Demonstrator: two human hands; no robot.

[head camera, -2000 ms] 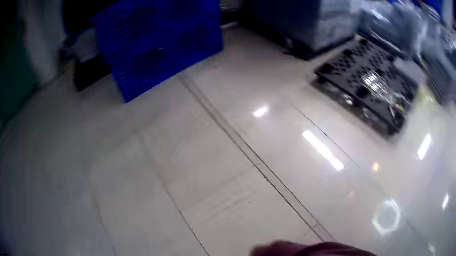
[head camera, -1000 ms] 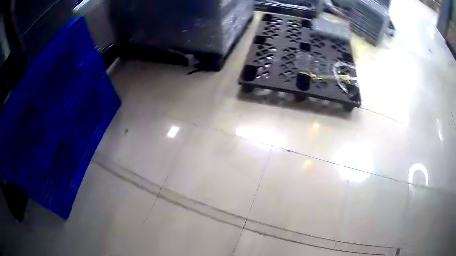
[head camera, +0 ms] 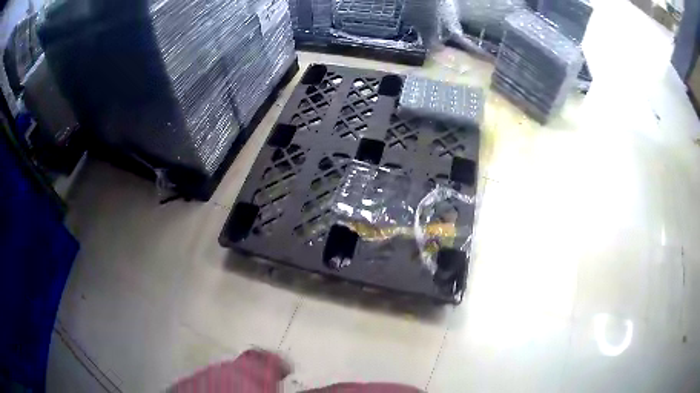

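Note:
A black plastic pallet (head camera: 307,165) lies on the floor in front of me. A small stack of clear blister trays (head camera: 441,100) sits at its back right corner. A single clear tray (head camera: 372,196), a yellow strip (head camera: 384,231) and a loop of clear film (head camera: 420,222) lie on its front half. Two reddish shapes, one striped (head camera: 234,374) and one lower (head camera: 361,388), are cut off by the bottom edge. They look like my sleeves or hands, blurred. No fingers or held thing can be made out.
A tall wrapped stack of trays (head camera: 207,84) stands on a dark pallet at the left. A lower wrapped stack (head camera: 535,65) is at the back right, and another dark pallet (head camera: 361,47) lies behind. A blue pallet (head camera: 31,284) cuts into the left edge. The floor is glossy.
The view has swung right and come nearer to the black pallet, which is now central and larger. The blue pallet has slid mostly out at the left. Reddish shapes have appeared at the bottom.

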